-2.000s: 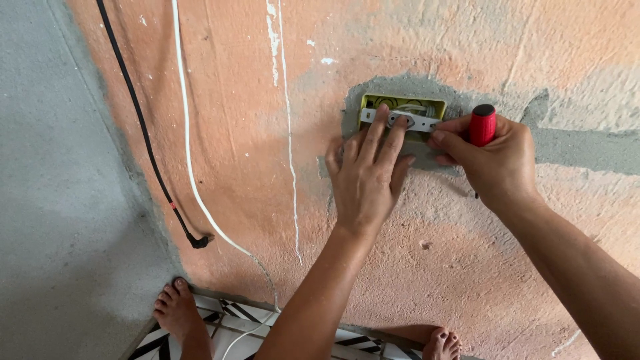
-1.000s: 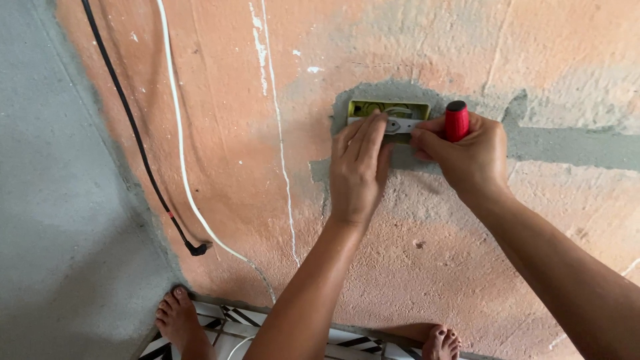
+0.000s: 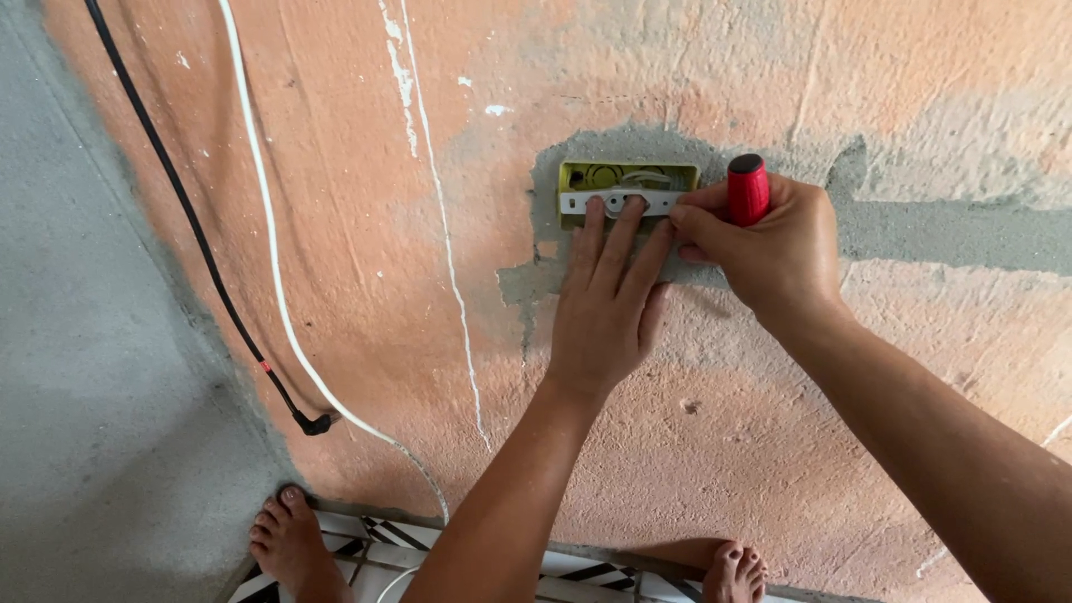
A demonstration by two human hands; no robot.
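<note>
A yellow-green electrical wall box (image 3: 574,177) is set in grey mortar, with wires inside its upper part. Across its opening lies a white outlet mounting strip (image 3: 573,203). The fingertips of my left hand (image 3: 607,310) press on the strip's middle, the fingers spread. Within my right hand (image 3: 779,243) is a red-handled tool, probably a screwdriver (image 3: 748,191), its black-capped end up and its shaft hidden. My right thumb and forefinger meet at the strip's right end; whether they pinch a small part there I cannot tell.
A black cable (image 3: 180,188) with an angled plug and a white cable (image 3: 272,226) hang down the orange plastered wall (image 3: 377,276) at left. Patterned floor tiles (image 3: 402,556) and two bare feet show at the bottom. A grey wall (image 3: 92,335) adjoins on the left.
My left fingers, bunched over the strip's left part a second ago, are now spread on its middle, leaving its left end visible. My right hand stays at the right end with the red-handled tool.
</note>
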